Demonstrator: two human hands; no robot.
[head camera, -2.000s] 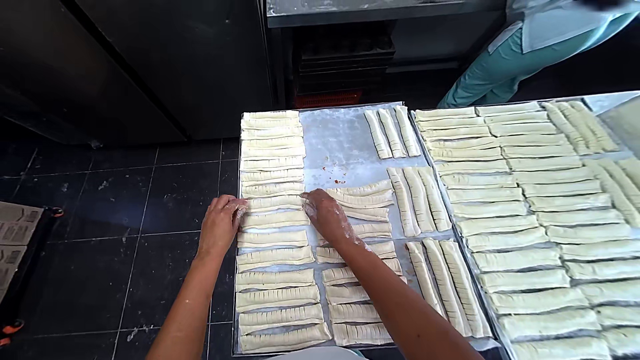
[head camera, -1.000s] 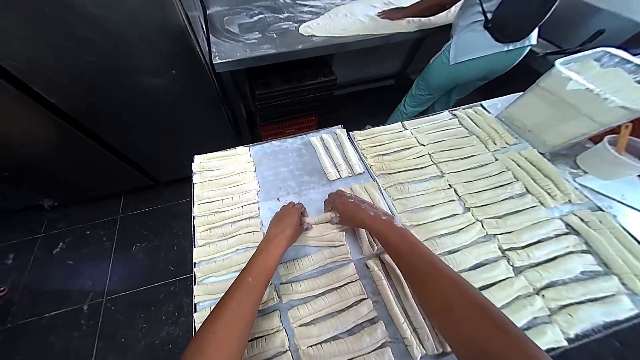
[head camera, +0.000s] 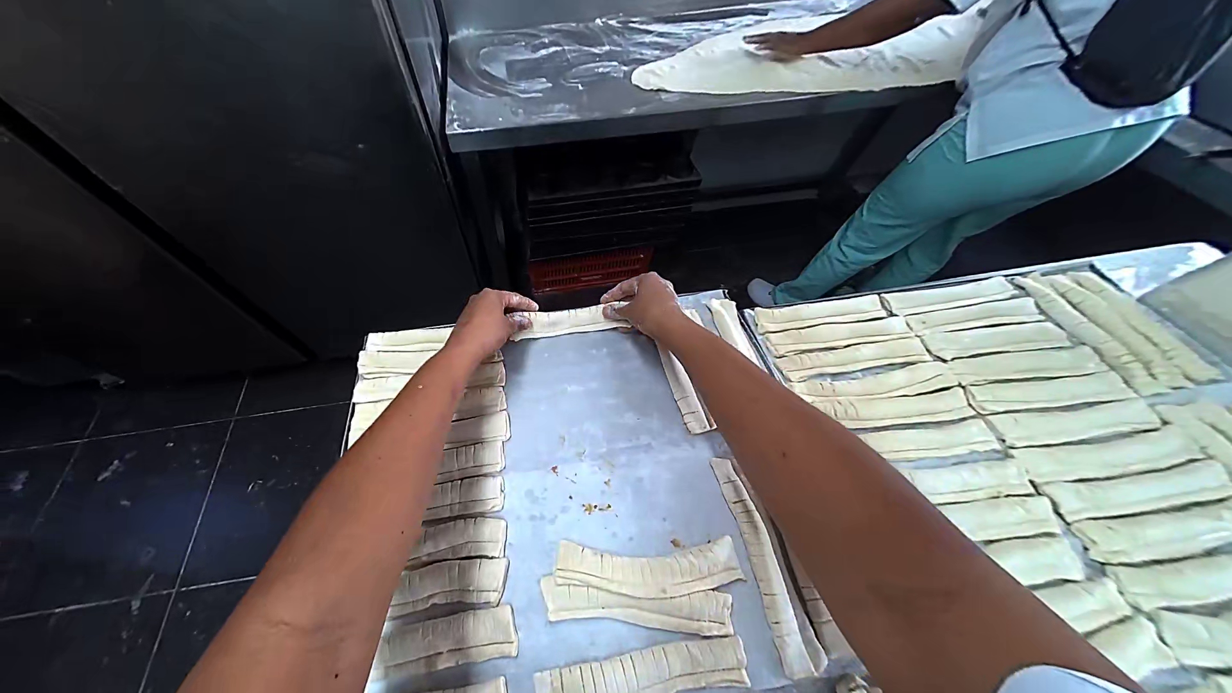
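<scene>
A scored strip of raw dough (head camera: 570, 322) lies across the far edge of a metal tray (head camera: 597, 404), with both hands at its ends. My left hand (head camera: 496, 322) pinches its left end, and my right hand (head camera: 643, 300) grips its right end. Left of it runs a column of scored dough strips (head camera: 457, 582), partly hidden by my left forearm. Several loose strips (head camera: 645, 568) lie crosswise nearer me, two of them overlapping. Lengthwise strips (head camera: 770, 568) line the tray's right side, partly under my right forearm.
A second tray of dough strips (head camera: 1020, 423) adjoins on the right. Beyond, a co-worker in teal trousers (head camera: 924, 212) rests a hand (head camera: 778, 45) on a large dough sheet (head camera: 712, 67) on a floured steel table (head camera: 539, 106). A red crate (head camera: 590, 270) sits below. Dark cabinet doors (head camera: 241, 164) stand left.
Both hands have moved from the middle of the tray to its far edge, with a dough strip between them. The view has shifted, bringing the co-worker's table into sight.
</scene>
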